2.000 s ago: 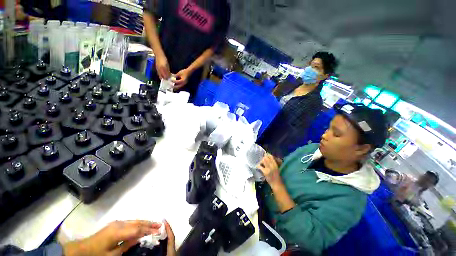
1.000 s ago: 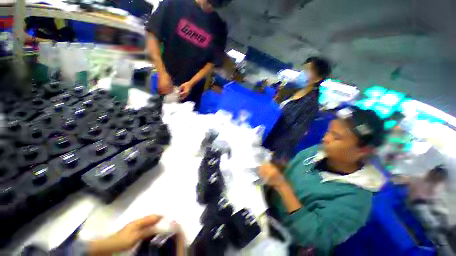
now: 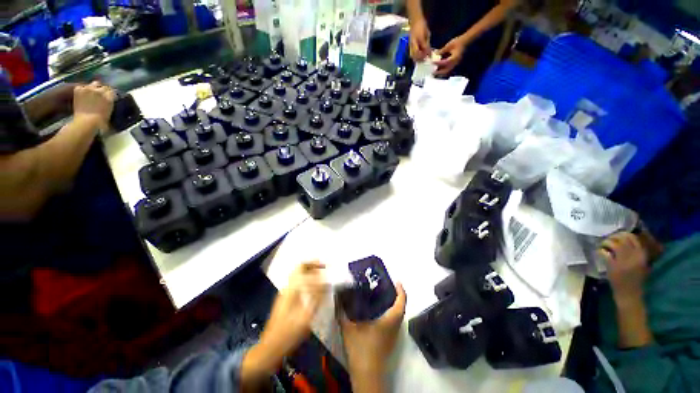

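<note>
My right hand [image 3: 374, 338] holds a black cube-shaped unit [image 3: 373, 285] from below and the side, its silver prongs facing up. My left hand [image 3: 295, 299] is just left of it, blurred, its fingers pinching a white crumpled cloth [image 3: 331, 275] near the unit's left edge. The cloth is blurred, and whether it touches the unit cannot be told. A row of black units [image 3: 249, 178] stands prongs up on the table to the left. A smaller cluster of units [image 3: 449, 330] lies to the right, some tilted.
Frosted plastic bags [image 3: 529, 138] and a printed sheet [image 3: 523, 239] lie at the right. Another person's hand [image 3: 625, 257] is beside them. White-green boxes [image 3: 357, 46] stand at the back. Another worker's hand [image 3: 94, 104] is at far left. An orange-handled tool [image 3: 298, 378] is below the table edge.
The view has swung left and down. The held unit, earlier mostly cut off at the bottom edge, now shows prongs up in my right hand. My left hand is now beside it.
</note>
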